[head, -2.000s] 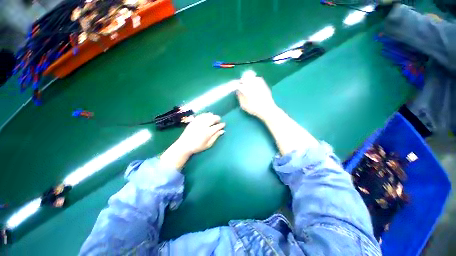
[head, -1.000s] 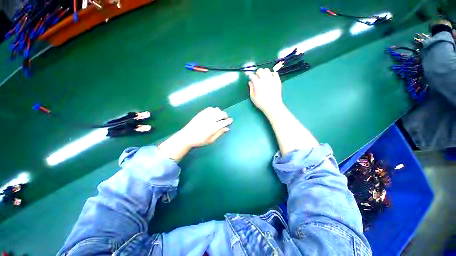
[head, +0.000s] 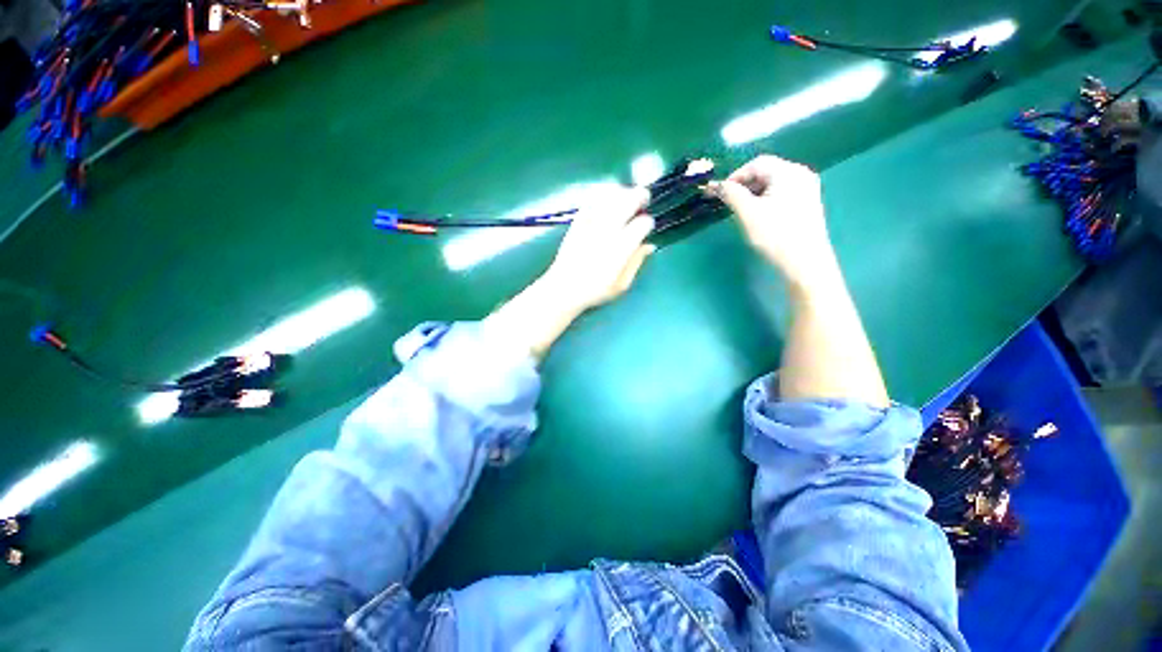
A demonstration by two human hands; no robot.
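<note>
A cable lead (head: 497, 222) lies on the dark green belt in front of me, its blue plug (head: 386, 222) with a short red part pointing left. Its dark cluster with copper-coloured ends (head: 697, 168) points right. My left hand (head: 602, 242) is on the lead where the cable meets the cluster, fingers closed over it. My right hand (head: 775, 210) pinches an end of the cluster between thumb and finger. The fingers partly hide the cluster.
Other leads lie on the belt at lower left (head: 210, 386) and upper right (head: 892, 51). An orange tray (head: 166, 92) heaped with leads stands at upper left. A lead bundle (head: 1083, 191) lies on the ledge at right. A blue tote (head: 1083, 471) with leads is at lower right.
The leads have moved left along the belt. My left hand has moved up and right onto the lead. My right hand has shifted right to the cluster's end.
</note>
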